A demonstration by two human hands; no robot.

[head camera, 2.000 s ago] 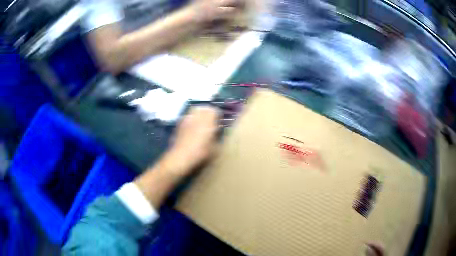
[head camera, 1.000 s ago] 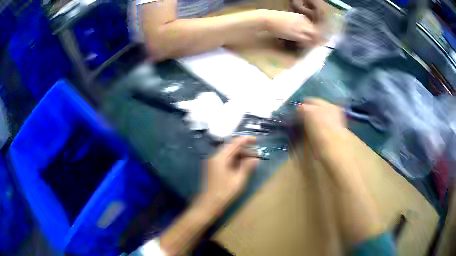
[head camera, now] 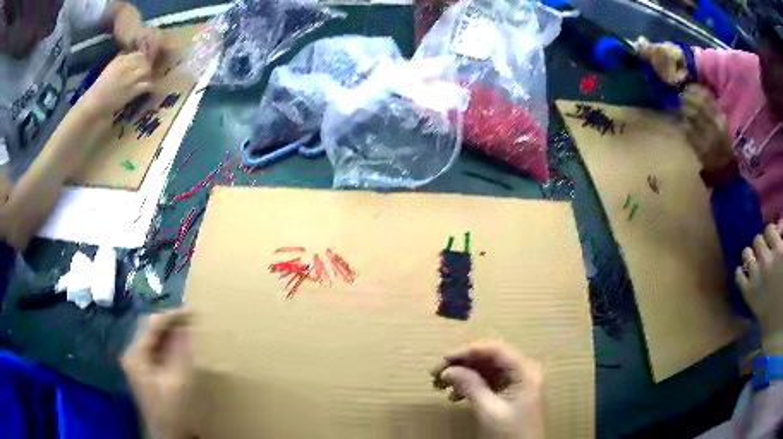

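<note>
The tan cardboard sheet (head camera: 378, 369) lies in front of me. Thin red wire pieces (head camera: 313, 269) lie loosely fanned on its left half. Black sleeved pieces (head camera: 455, 286) form a dark upright block right of the middle, with two green pieces (head camera: 459, 243) at its top. My right hand (head camera: 494, 386) is below the block, its fingers closed on small dark pieces, probably black sleeves. My left hand (head camera: 163, 369) is blurred at the sheet's left edge, fingers curled; whether it holds anything cannot be told.
Clear bags (head camera: 378, 120), one with red parts (head camera: 506, 129), and a blue-handled tool (head camera: 279, 153) lie behind the sheet. A white wad (head camera: 90, 276) and red and black scrap (head camera: 185, 227) lie left. People work at boards (head camera: 678, 283) on both sides.
The view has swung right and steadied over the sheet. Both hands have left the bench by the white wad; my right hand is now over the sheet with dark pieces, my left at its left edge.
</note>
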